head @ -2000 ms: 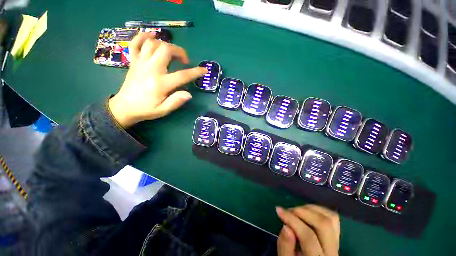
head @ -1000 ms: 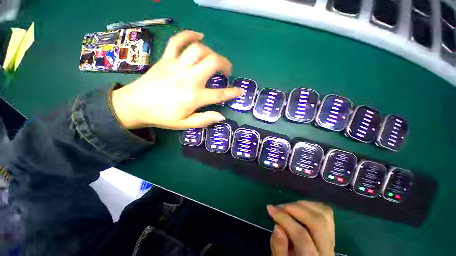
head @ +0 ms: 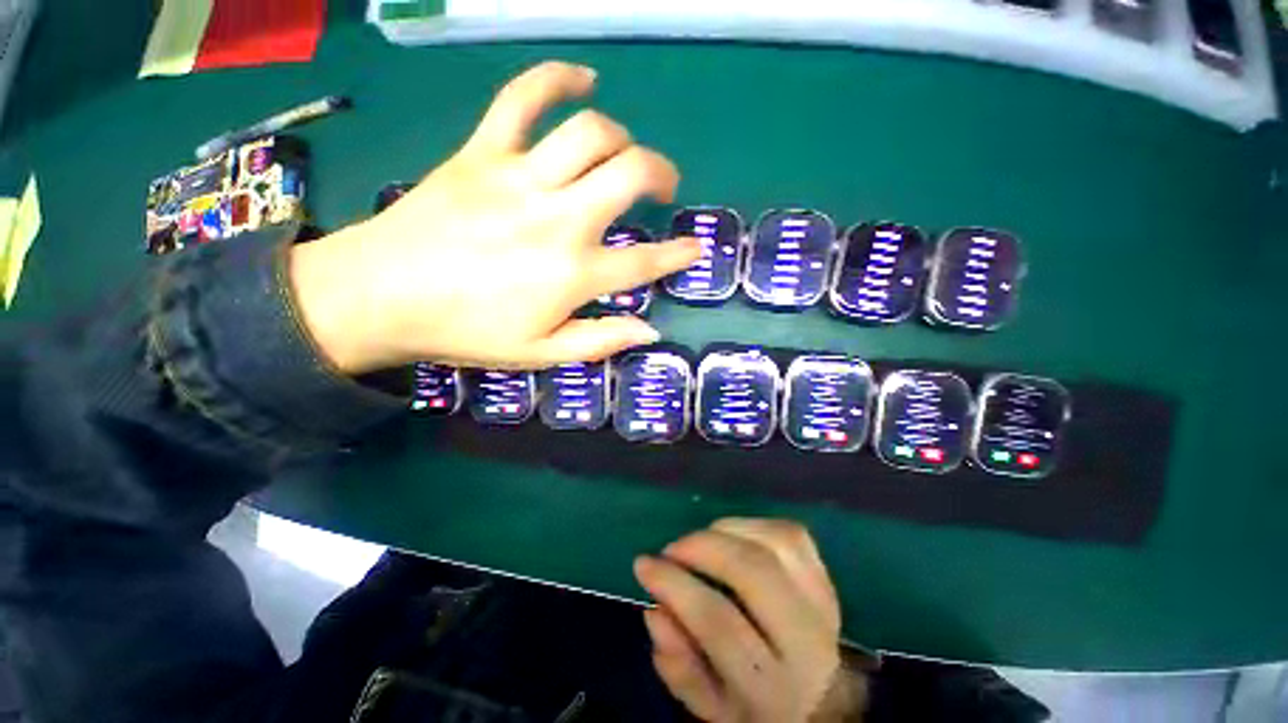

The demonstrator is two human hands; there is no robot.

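Strapless smartwatch units lie in two rows with lit screens. In the far row, my left hand (head: 495, 254) is palm down with its index fingertip on the screen of a smartwatch unit (head: 704, 257). It holds nothing and its fingers are apart. The hand and sleeve hide the left part of the far row. The near row, with a smartwatch unit (head: 737, 398) near its middle, lies along a black mat (head: 1116, 466) and shows small red and green marks. My right hand (head: 749, 614) rests at the bench's near edge with curled fingers; nothing shows in it.
A white tray (head: 791, 40) with dark units in its pockets stands at the back. A phone in a patterned case (head: 226, 198) and a pen (head: 276, 124) lie at the left. Red and yellow labels (head: 261, 31) lie behind them, and a yellow slip (head: 17, 240) at the far left.
The view has turned and shifted right. My left index finger has moved rightward along the far row from unit to unit. My right hand stays curled near the edge.
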